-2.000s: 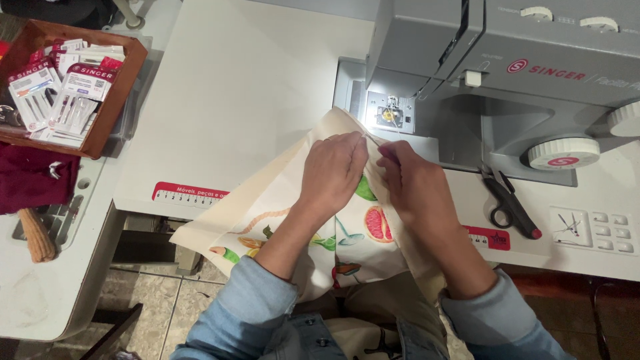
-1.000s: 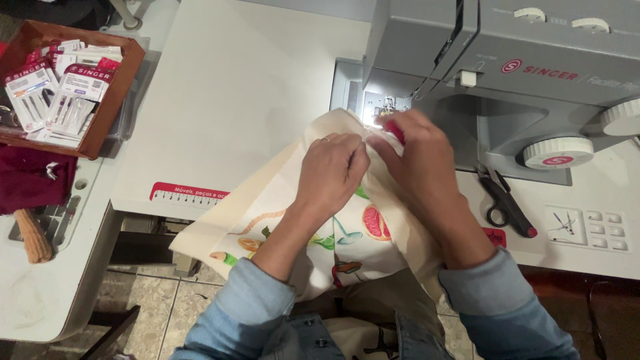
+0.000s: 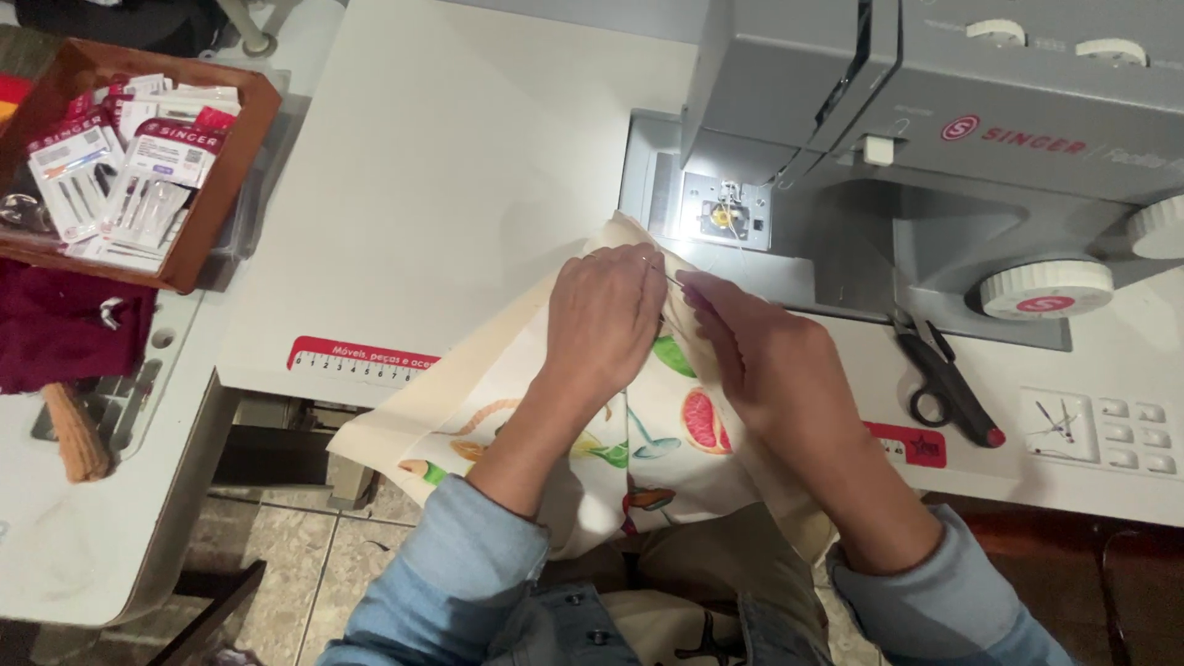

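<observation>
A printed white fabric piece with cream borders (image 3: 504, 407) hangs from the table edge toward my lap. My left hand (image 3: 606, 310) grips its upper part. My right hand (image 3: 768, 347) is just right of it, closed around a small tool with a thin metal shaft (image 3: 680, 283); its handle is mostly hidden by my fingers. The shaft's tip is at the fabric near my left fingertips. Just beyond the fabric's top corner is the lit needle plate and bobbin area (image 3: 726, 217) of a grey Singer sewing machine (image 3: 925, 102).
Black-handled thread snips (image 3: 943, 384) lie right of my right hand, beside a small tray of pins (image 3: 1059, 425). A red ruler strip (image 3: 365, 359) runs along the table's front edge. At left are a wooden box (image 3: 264, 111) of needle packets, maroon cloth (image 3: 69, 324) and an orange-brown ribbed object (image 3: 76, 435).
My right hand has moved down from near the needle plate, back toward the fabric. My left hand has stayed on the fabric.
</observation>
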